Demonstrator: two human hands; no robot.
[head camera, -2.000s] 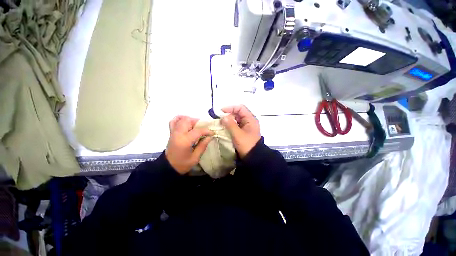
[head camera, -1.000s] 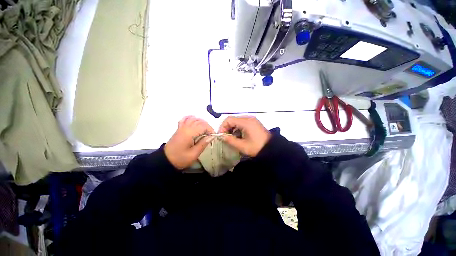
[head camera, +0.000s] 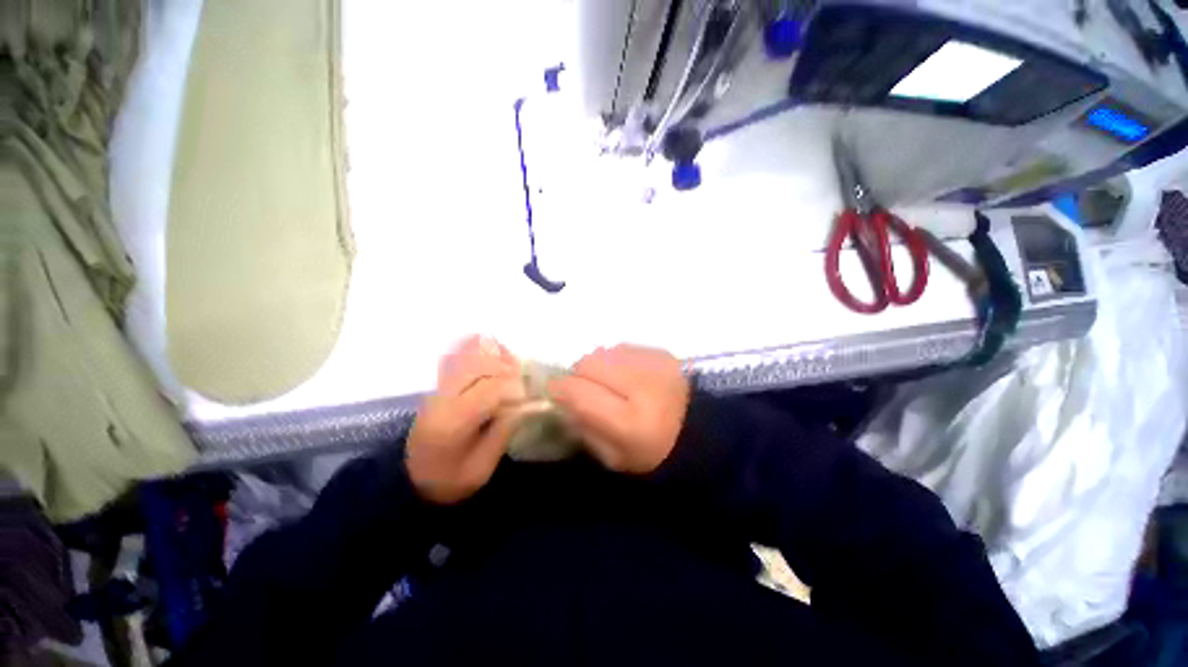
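A small khaki garment piece is bunched between my two hands at the table's front edge, in front of the machine. My left hand pinches its left side and my right hand pinches its right side. Both hands are slightly blurred, and the fingers hide most of the piece. The presser foot and needle area lies above and beyond the hands, with no fabric seen under it.
A flat khaki panel lies left, beside a crumpled khaki heap. Red-handled scissors lie right of the needle, near a dark green wrapped tool. The machine's control panel is upper right. White cloth hangs right.
The view has shifted, so the machine sits higher in the picture. My hands still hold the khaki piece, now more bunched, with less of it showing below the fingers.
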